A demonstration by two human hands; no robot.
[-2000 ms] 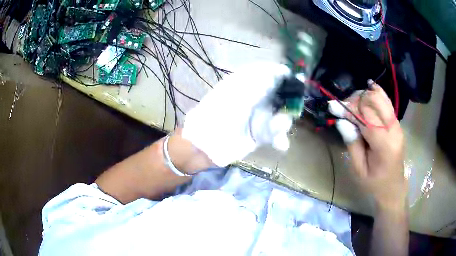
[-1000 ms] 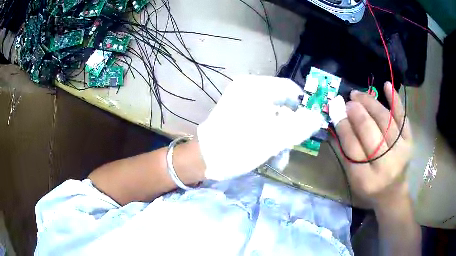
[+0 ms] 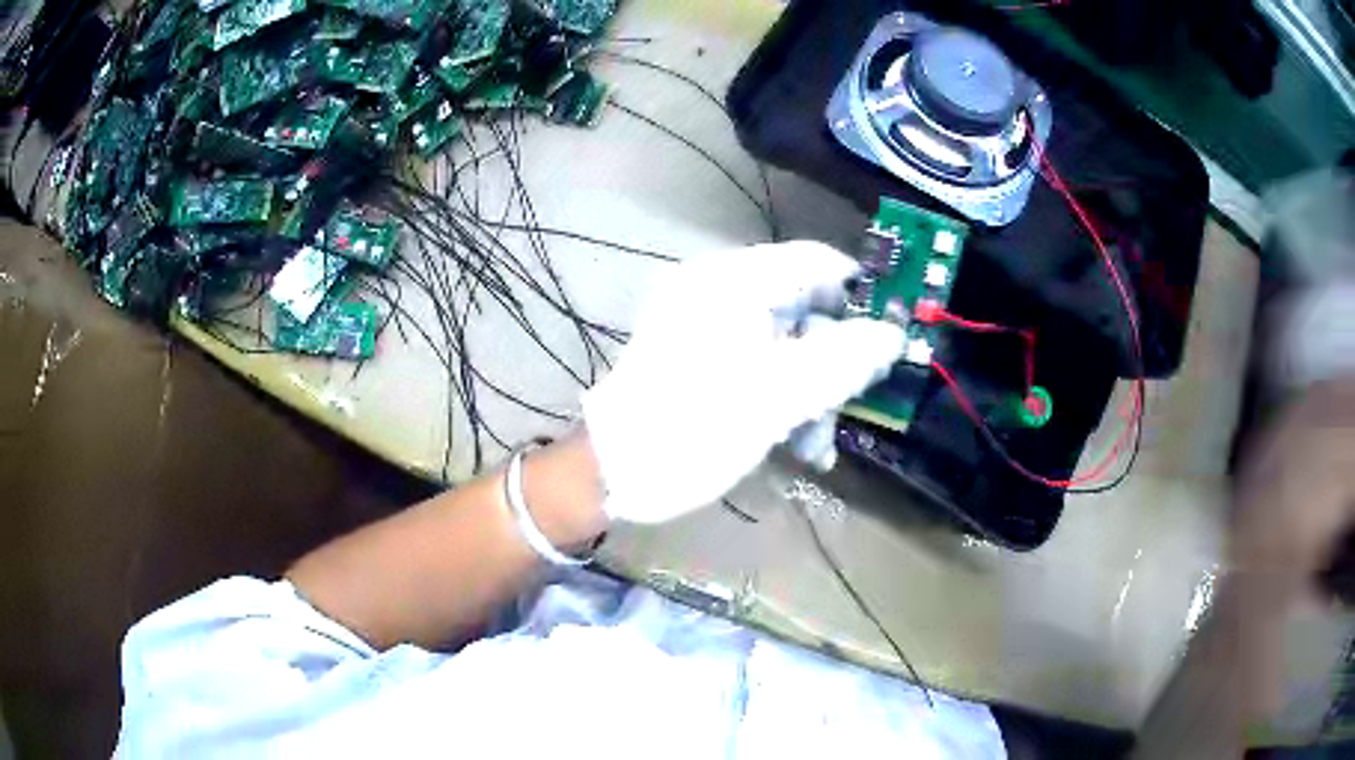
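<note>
My left hand [image 3: 728,379], in a white glove, grips a green circuit board [image 3: 929,245] over the black speaker housing [image 3: 1159,223]. White and red sockets line the board's right edge. A red-black speaker lead [image 3: 1118,297] runs from the speaker driver [image 3: 966,112] in a loop to a socket on the board. A short red wire runs from the board to a small round green part [image 3: 1034,405] in the housing. My right hand [image 3: 1293,490] is blurred at the right edge, partly cut off; its fingers and anything in them are unclear.
A pile of green boards [image 3: 312,126] covers the table's far left, with long thin black wires [image 3: 498,282] trailing towards the middle. The pale worktable's front edge [image 3: 699,594] curves below my left arm. Brown cardboard [image 3: 119,475] is at lower left. A green surface with a rail is at top right.
My right hand has moved away from the board to the right edge. My left hand still holds the board. The view has shifted, so the speaker driver and more of the housing and pile show.
</note>
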